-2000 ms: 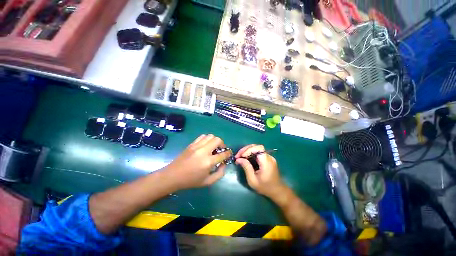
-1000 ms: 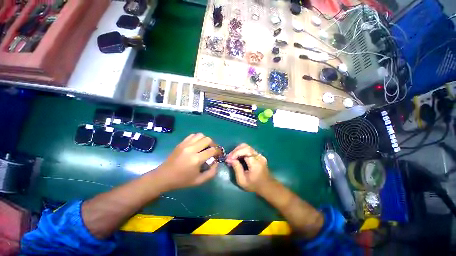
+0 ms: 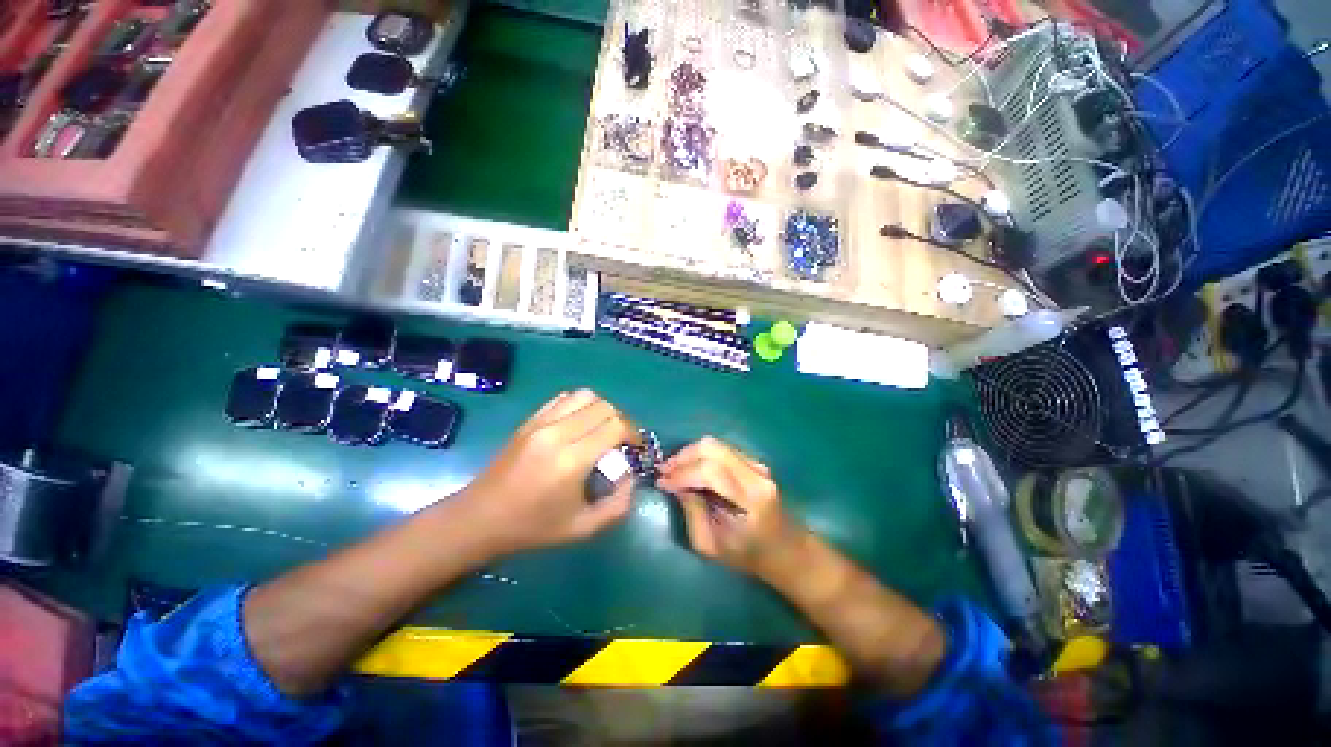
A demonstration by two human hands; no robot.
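Note:
My left hand (image 3: 562, 474) holds a small dark and silvery watch body (image 3: 642, 457) in its fingertips, above the green mat. A small pale, whitish patch shows beside it, between the fingers. My right hand (image 3: 727, 504) is just to the right, its thumb and index fingertips pinched together at the watch body's right edge. A dark thin shape shows under its curled fingers, perhaps the tweezers; it is too small and blurred to tell. The fingers hide most of the watch body.
Black watch screens (image 3: 361, 417) lie in two rows at left. Behind are a white compartment tray (image 3: 413, 304), thin tools (image 3: 676, 333), a green-capped item (image 3: 774, 340), a white block (image 3: 863, 356) and a wooden parts board (image 3: 642, 251). At right are a fan (image 3: 1038, 404) and a grey cylinder tool (image 3: 981, 504).
The view shifted left-to-right between the earlier frames. The thin tool that stuck out from my right hand no longer shows clearly. My right fingers are now more curled over, still at the watch body.

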